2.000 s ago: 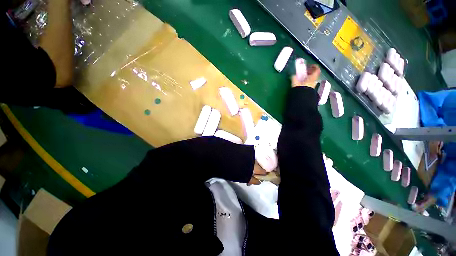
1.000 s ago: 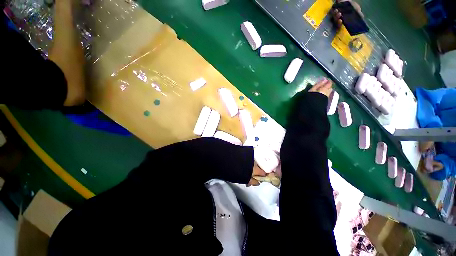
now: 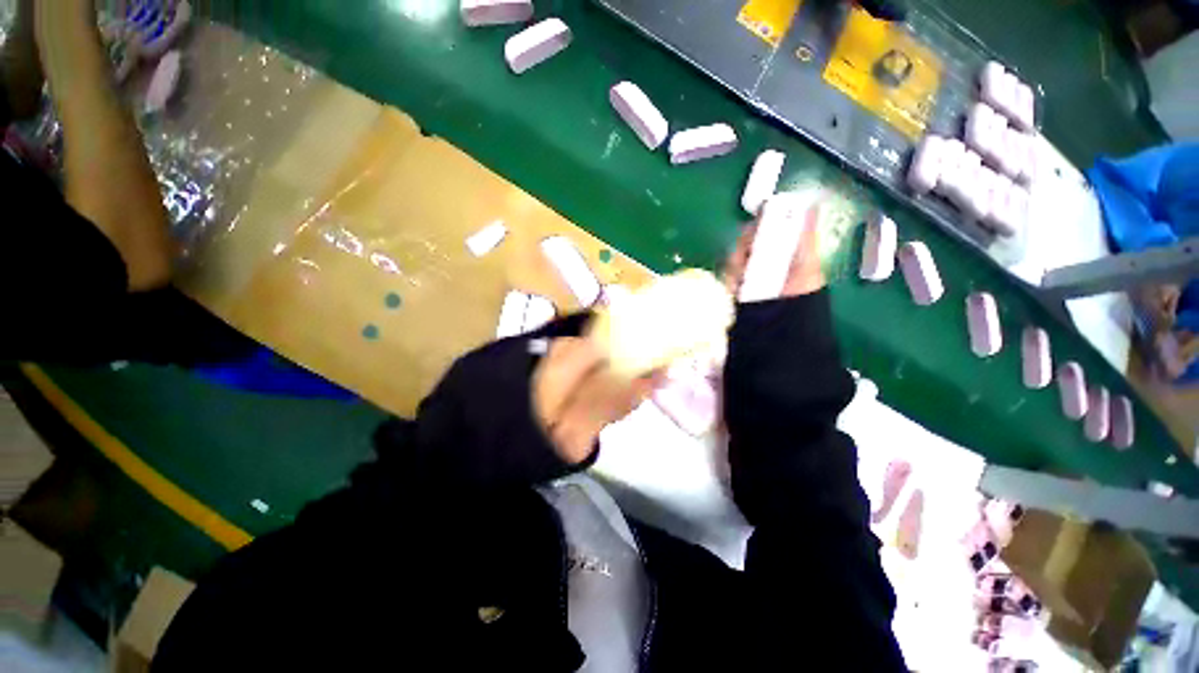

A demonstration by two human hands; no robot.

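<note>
My left hand [image 3: 576, 394] is blurred and closed around a cream-yellow lumpy brush or dauber [image 3: 667, 320], held above the work table. Its handle is not clear. My right hand [image 3: 813, 256] holds a pale pink-white oblong housing [image 3: 776, 247] upright over the near edge of the green belt. The housing is just right of the cream-yellow head; a small gap shows between them. A pink housing [image 3: 686, 398] lies on the white sheet [image 3: 658, 460] below the hands, partly covered by them.
More housings lie on the green conveyor belt [image 3: 907, 348] and the tan cover [image 3: 447, 224]. Grouped housings [image 3: 973, 178] sit on the grey ledge beyond. An open cardboard box [image 3: 1078, 565] and pink parts with dark windows [image 3: 1006, 592] are at lower right. A neighbour's arm [image 3: 99, 145] is at left.
My right hand has come back from the belt with a housing. My left hand has risen from the white sheet with the cream-yellow head. Housings on the belt have shifted toward the lower right.
</note>
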